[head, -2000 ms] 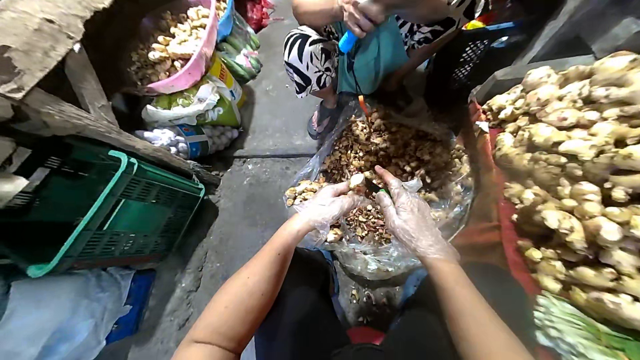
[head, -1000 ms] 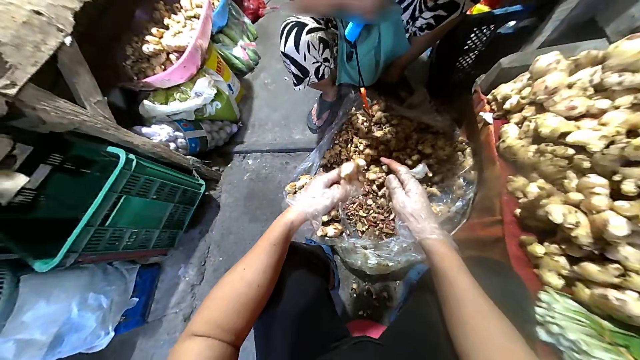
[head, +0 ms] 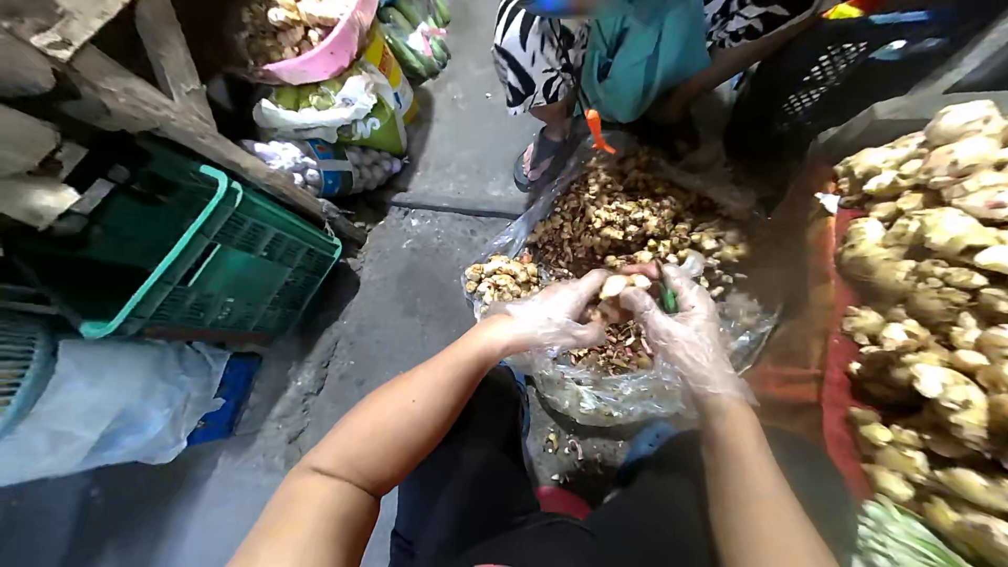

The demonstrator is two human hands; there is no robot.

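Note:
My left hand (head: 555,315), in a clear plastic glove, grips a small piece of ginger root (head: 624,285) by its left side. My right hand (head: 683,331), gloved the same way, is closed around a small green-handled tool (head: 668,297), its fingertips meeting the ginger; the tool's blade is hard to make out. Both hands are above a clear plastic bag (head: 606,400) spread open, which holds a heap of small ginger pieces (head: 630,209) and brown peelings (head: 610,350). Paler ginger (head: 502,279) lies at the bag's left side.
Another person (head: 646,59) sits across the bag, near an orange-handled tool (head: 597,130). Large ginger roots (head: 949,386) fill a red-edged stand at right. Green plastic crates (head: 236,268), a pink basin (head: 335,47) and bagged vegetables (head: 382,102) are at left. A black crate (head: 827,83) stands at top right.
My hands, apart one second ago, have come together at the ginger piece. The green-handled tool, seen two seconds ago but not distinctly one second ago, shows again in my right hand.

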